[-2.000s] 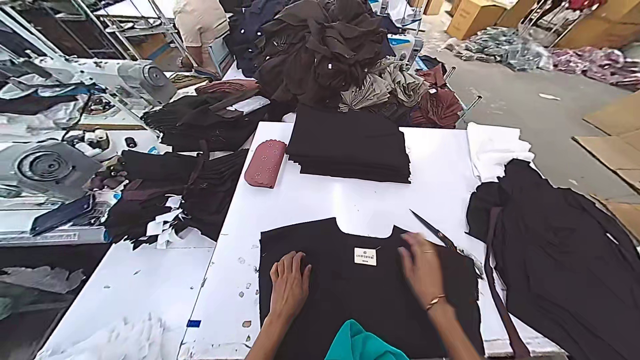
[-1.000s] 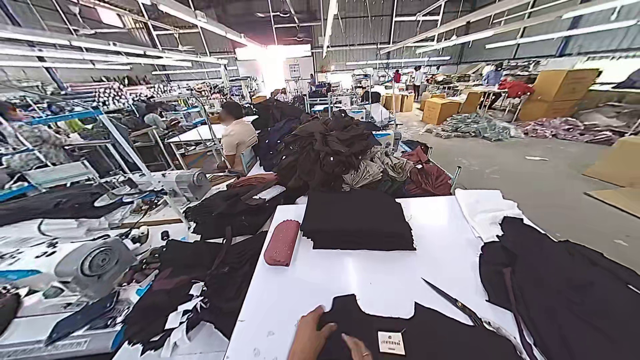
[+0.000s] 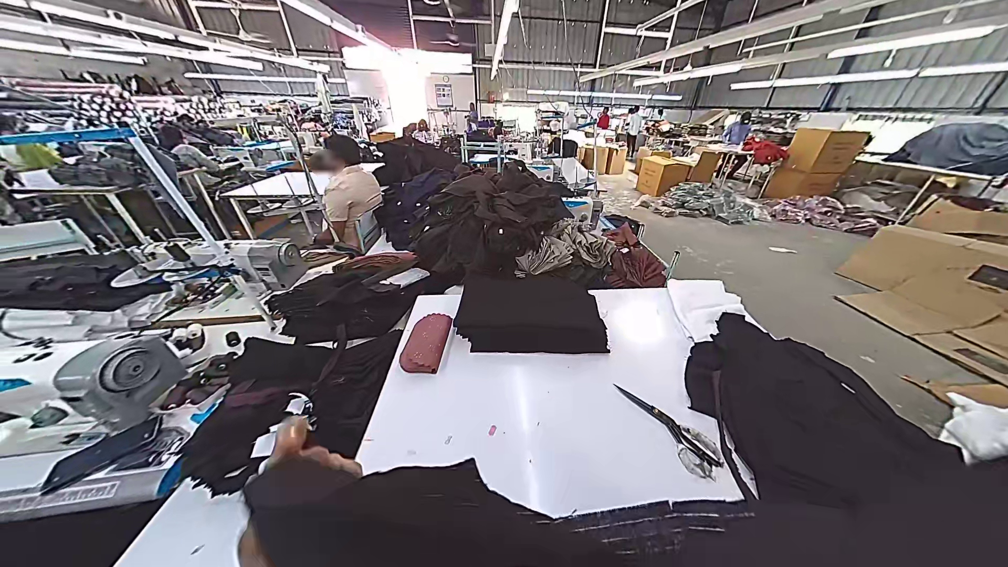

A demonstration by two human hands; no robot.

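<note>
My left hand [image 3: 311, 455] is at the lower left of the head view, closed on a raised edge of a black garment [image 3: 394, 512], which covers part of its wrist. The garment spreads along the near side of the white table [image 3: 504, 409]. My right hand does not show. Large fabric scissors [image 3: 669, 425] lie on the table at the right, blades pointing up and left. A folded stack of black fabric [image 3: 531, 319] lies at the table's far side, with a dusty-red case [image 3: 426, 343] just left of it.
Black garments [image 3: 803, 409] and a white cloth [image 3: 703, 307] lie at the right. A sewing machine [image 3: 87, 386] and dark fabric pieces [image 3: 291, 378] are at the left. Beyond the table rises a dark garment heap [image 3: 488, 220]. A seated person [image 3: 350, 197] is further back, left.
Two seconds ago both hands lay on the black garment, spread with its label up; now its edge is lifted at the left and the label is out of sight. The view has tilted up.
</note>
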